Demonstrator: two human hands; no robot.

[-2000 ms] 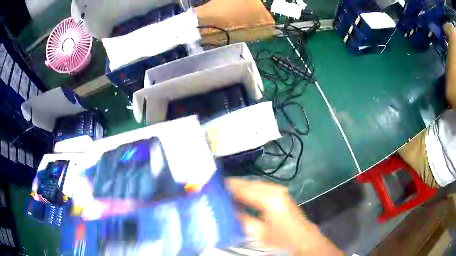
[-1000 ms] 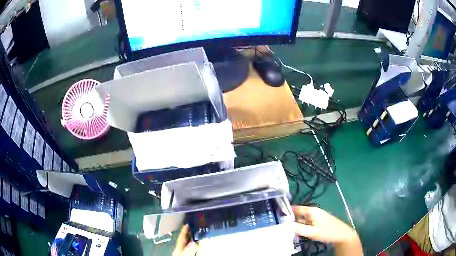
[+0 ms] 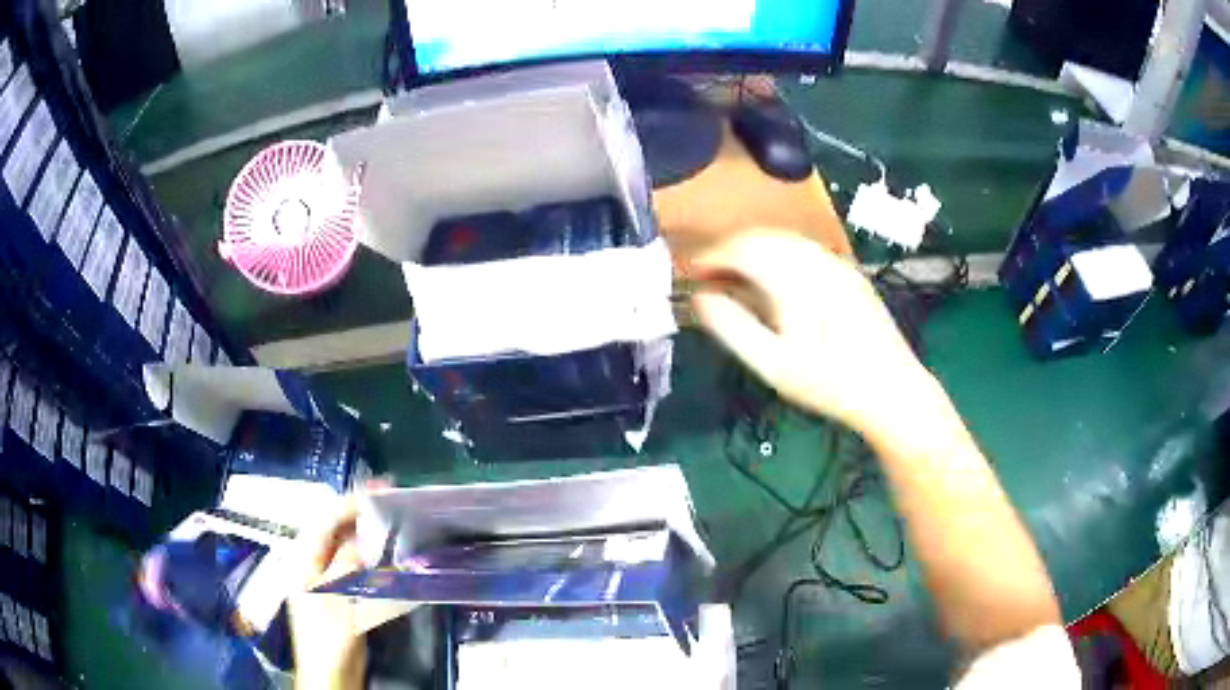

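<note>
An open retail box [image 3: 540, 586], dark blue with pale inner flaps, lies at the bottom centre, cut off by the lower edge. My left hand [image 3: 331, 580] grips its left side. My right hand [image 3: 796, 324] is blurred, fingers curled, above the cables just right of a second open retail box [image 3: 526, 391]. Whether it holds anything is unclear. The second box stands behind the first, its grey flap up, with dark blue inner boxes [image 3: 540, 229] inside and a white flap in front.
A pink fan [image 3: 290, 217] stands left of the rear box. Stacked blue boxes [image 3: 81, 229] line the left. Black cables [image 3: 863, 539] lie on the green bench. The monitor [image 3: 621, 34], mouse [image 3: 773, 139], white socket block [image 3: 893, 213] and more boxes [image 3: 1079, 290] are further back.
The front box has shifted left and lower in view. My right hand has left its right side and moved up beside the rear box. My left hand is now at its left side.
</note>
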